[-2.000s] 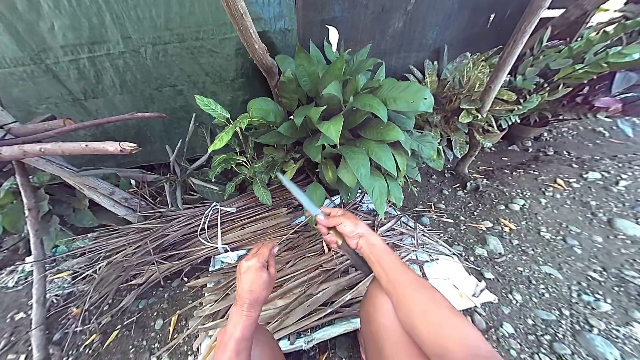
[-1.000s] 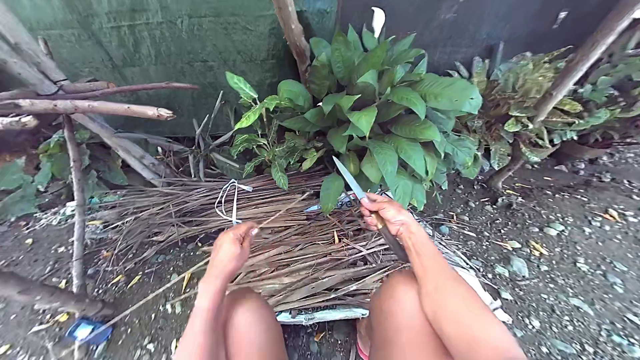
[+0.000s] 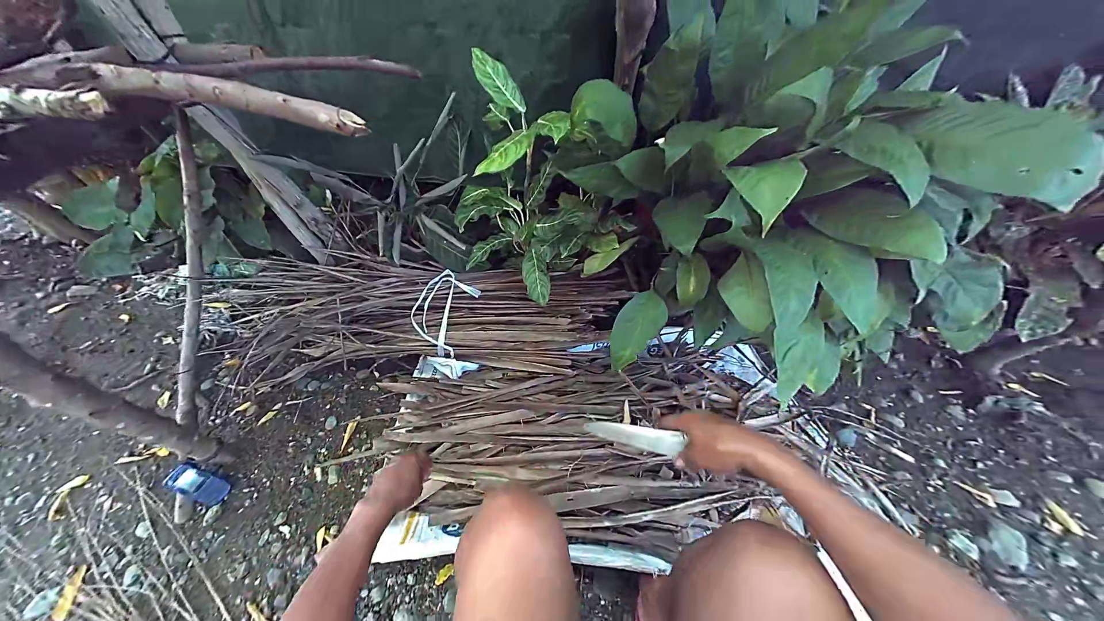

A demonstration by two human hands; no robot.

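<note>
My right hand (image 3: 711,442) is closed around a knife (image 3: 638,437), whose pale blade points left over a pile of dry brown leaf strips (image 3: 535,431). At the left edge of that pile is my left hand (image 3: 401,479), its fingers curled; whether it pinches a strip cannot be made out. The pile lies on a white printed sack (image 3: 418,539) in front of my knees. Behind it, a second bundle of dry strips (image 3: 345,302) lies on the ground with a white strap loop (image 3: 444,319) on it.
Leafy green plants (image 3: 793,224) stand behind the pile at the right. Cut branches (image 3: 233,90) jut in from the left, and an upright stick (image 3: 188,276) supports them. A blue toy car (image 3: 197,484) lies on the pebbly soil. A dark green wall (image 3: 345,103) is at the back.
The knife, raised with its tip upward a second ago, now lies low and nearly level over the strips. My left hand has come down to the pile's left edge. The view has swung left and closer.
</note>
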